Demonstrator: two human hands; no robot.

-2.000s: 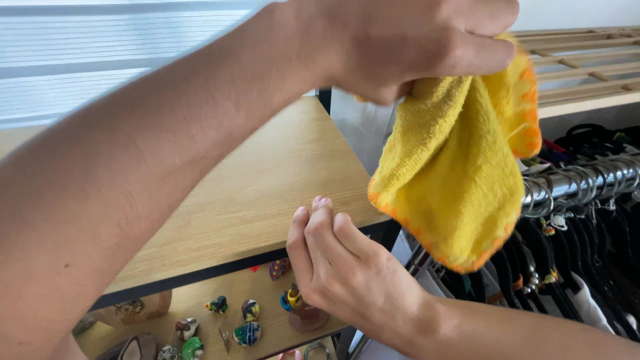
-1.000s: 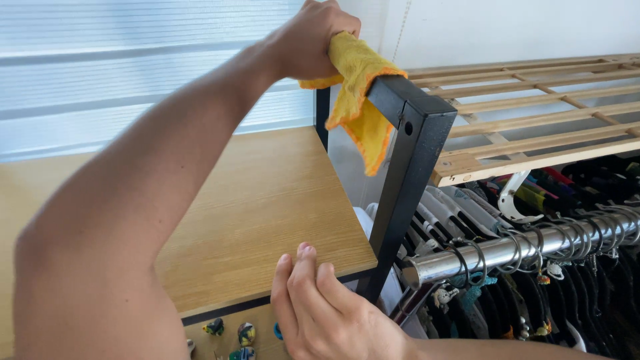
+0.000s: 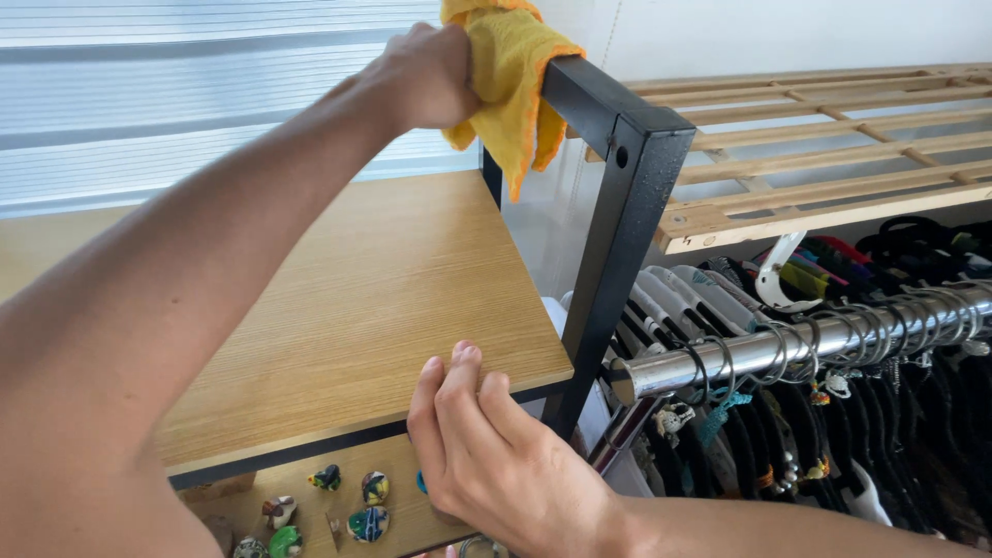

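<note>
My left hand [image 3: 434, 74] grips a yellow cloth with orange edging [image 3: 511, 85], which is draped over the top bar of a black metal shelf frame [image 3: 593, 97]. The cloth's corners hang down on the near side of the bar. Below it lies the wood-grain shelf board [image 3: 372, 294]. My right hand [image 3: 496, 442] is at the board's front edge, near the frame's upright, with its fingers slightly bent and nothing held. Its palm and thumb are partly hidden.
Small painted figurines [image 3: 368, 523] stand on a lower shelf. To the right, a chrome rail [image 3: 736, 353] carries many hangers with clothes and trinkets, beneath a slatted wooden rack [image 3: 837, 155]. A window blind [image 3: 194, 101] is behind the board.
The cloth hung in the air in my left hand two seconds ago; it now lies over the frame's top bar. My right hand stays by the board's front edge.
</note>
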